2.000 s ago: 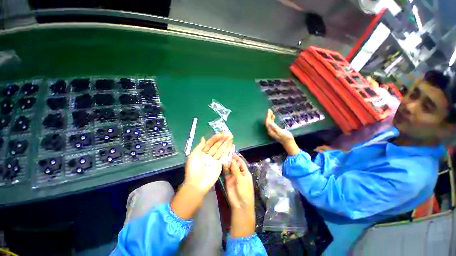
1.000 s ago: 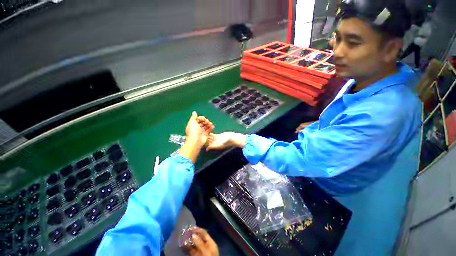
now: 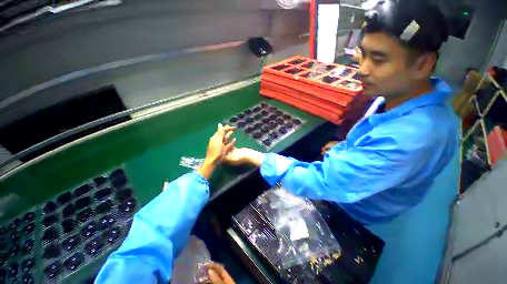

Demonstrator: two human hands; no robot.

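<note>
My left hand (image 3: 219, 145) is stretched out over the green bench, its fingers bent, at the open palm of a coworker's hand (image 3: 243, 157). The two hands touch or overlap, and I cannot tell whether anything lies between them. My right hand (image 3: 220, 274) is low at the bottom edge, partly cut off, gripping a small clear bag (image 3: 201, 270) at the fingertips. Another small clear bag (image 3: 190, 162) lies on the bench left of my left wrist.
Clear trays of black components lie at the left (image 3: 89, 223) and before the coworker (image 3: 266, 125). Red-orange trays (image 3: 308, 91) are stacked behind. A person in blue (image 3: 383, 150) is at the right. A large crumpled plastic bag (image 3: 297, 227) lies on dark trays (image 3: 356, 247) below the bench.
My hands have parted; the left reached out to the coworker's hand, while the right dropped low with the bag. The view turned right. Over the last second the two meeting hands stay together.
</note>
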